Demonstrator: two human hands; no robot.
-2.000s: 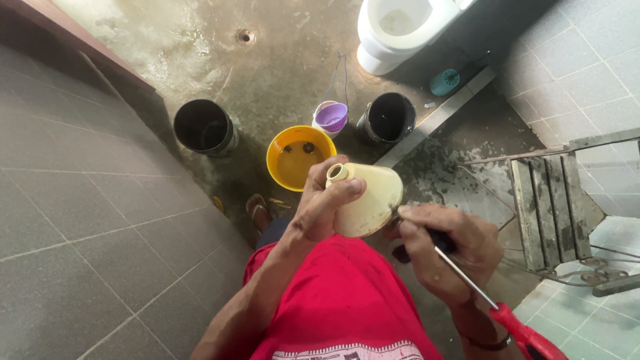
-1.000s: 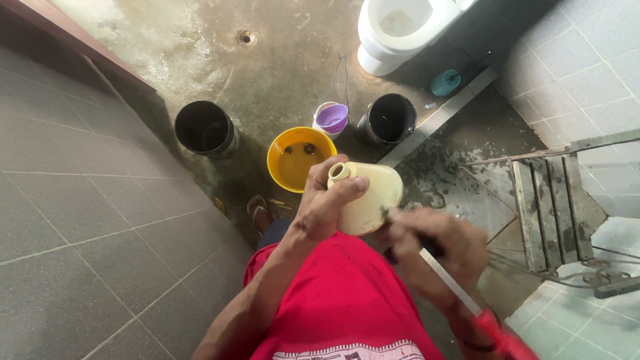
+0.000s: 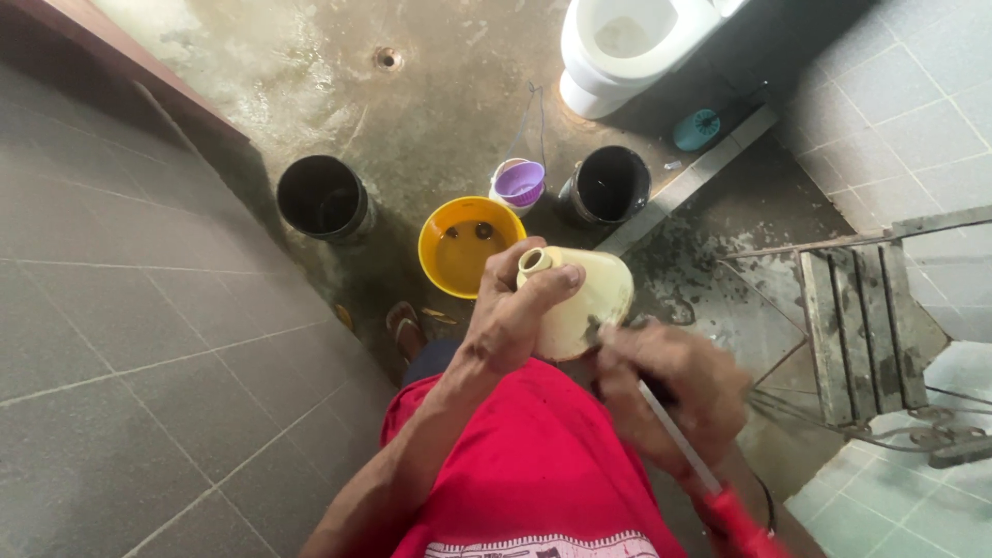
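Observation:
My left hand (image 3: 515,306) grips a cream plastic bottle (image 3: 593,291) by its neck side, thumb over the shoulder, with the open mouth facing up. Against the bottle's lower right edge, beside a dark dirty patch, are the blurred fingertips of my right hand (image 3: 670,387). The same hand is closed around a tool with a pale metal shaft (image 3: 678,438) and a red handle (image 3: 740,527), which points down and right past the wrist. A dark object is partly hidden under those fingers; I cannot tell what it is.
Beyond the bottle stands a yellow bucket (image 3: 425,256) of brownish water. Two black buckets (image 3: 319,195) (image 3: 604,186) and a purple basket (image 3: 519,184) are near it. A toilet (image 3: 597,85) is at the back, a low tiled curb (image 3: 697,174) and slatted rack (image 3: 860,333) to the right.
My right hand and the red-handled tool have shifted slightly down and left against the bottle. The left hand holds the bottle in nearly the same place.

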